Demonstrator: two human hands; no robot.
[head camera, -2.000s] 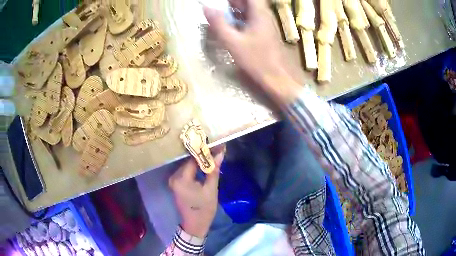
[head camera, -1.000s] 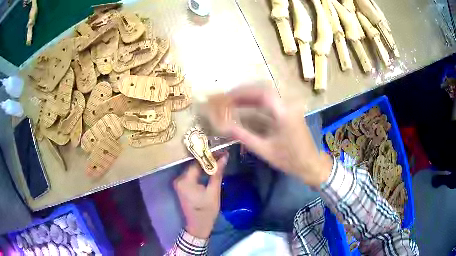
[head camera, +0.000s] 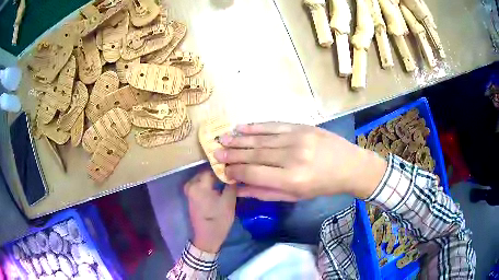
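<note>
A tan striped sole piece (head camera: 210, 143) is at the bench's front edge, partly over it. My right hand (head camera: 290, 158) lies across it with its fingers on its upper face. My left hand (head camera: 209, 210) grips at its lower end from below, fingertips partly hidden. The small outlined tan piece that my left hand held before is hidden beneath the sole piece and my right hand. More striped sole pieces (head camera: 156, 79) lie heaped on the left of the bench.
Cream leg parts (head camera: 360, 41) lie in a row at the upper right. A blue crate of tan parts (head camera: 446, 180) is below right, one of grey parts (head camera: 104, 240) lower left. A black phone (head camera: 27, 158) and small white shapes (head camera: 11, 79) are at the left edge.
My right hand came back from the upper bench to my left hand, and a striped sole piece now covers the small outlined piece. My left hand stayed nearly in place.
</note>
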